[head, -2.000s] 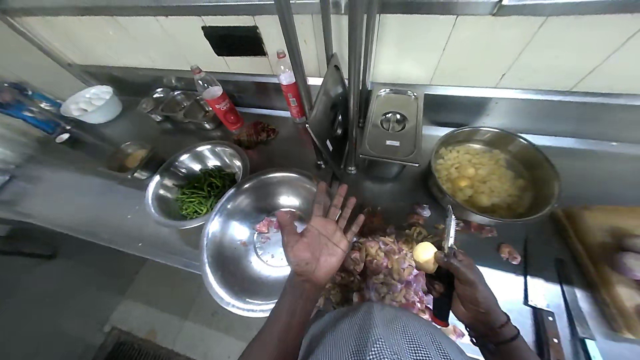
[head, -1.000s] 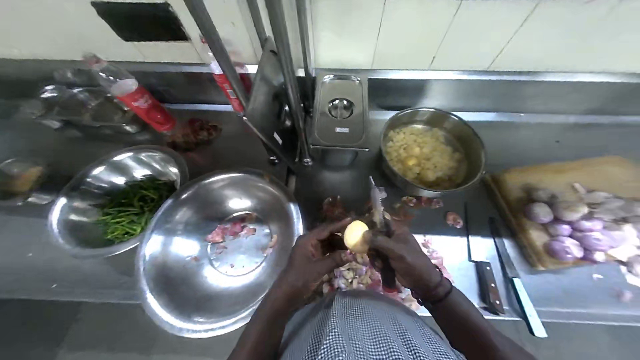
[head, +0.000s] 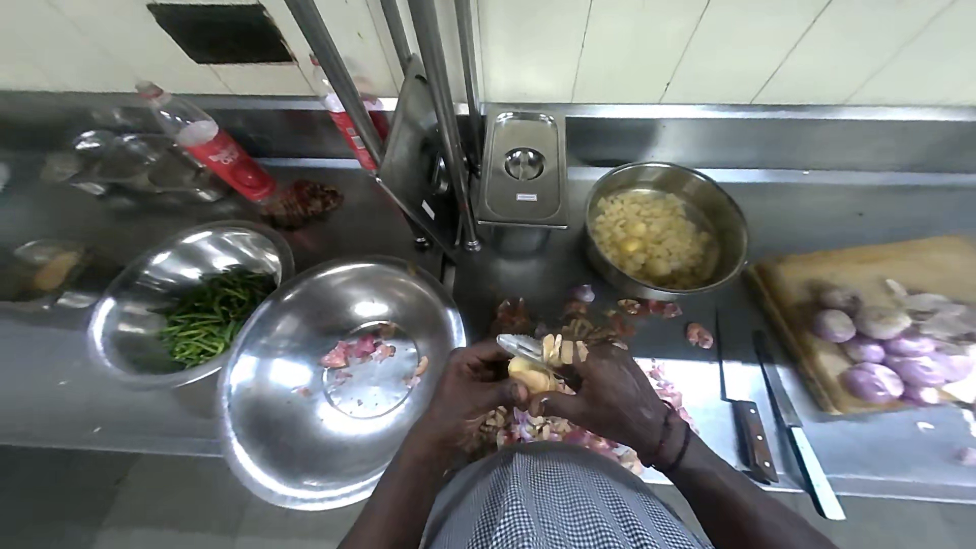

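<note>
My left hand (head: 476,389) grips a pale peeled vegetable (head: 531,374), likely a potato, in front of my body. Closed around a knife, my right hand (head: 606,393) is right beside it; the knife's blade (head: 522,346) lies across the vegetable's far side, with peel pieces on it. My fingers hide the handle. Under both hands, a heap of peelings and onion skins (head: 560,428) covers the worktop. Left of my left hand is a wide steel bowl (head: 267,435) with a few pinkish scraps inside.
Beyond my right hand stands a steel pot (head: 724,229) of pale chunks in liquid. Two knives (head: 751,435) lie to the right, near a wooden board (head: 808,282) with onions (head: 873,381). A bowl (head: 114,335) holds green chillies or beans. A lidded steel container (head: 524,191) stands beside metal posts (head: 450,130).
My left hand, open and apart two seconds ago, has come to the vegetable and now grips it. The knife blade has moved onto the vegetable, with peel now on it. The view has shifted right.
</note>
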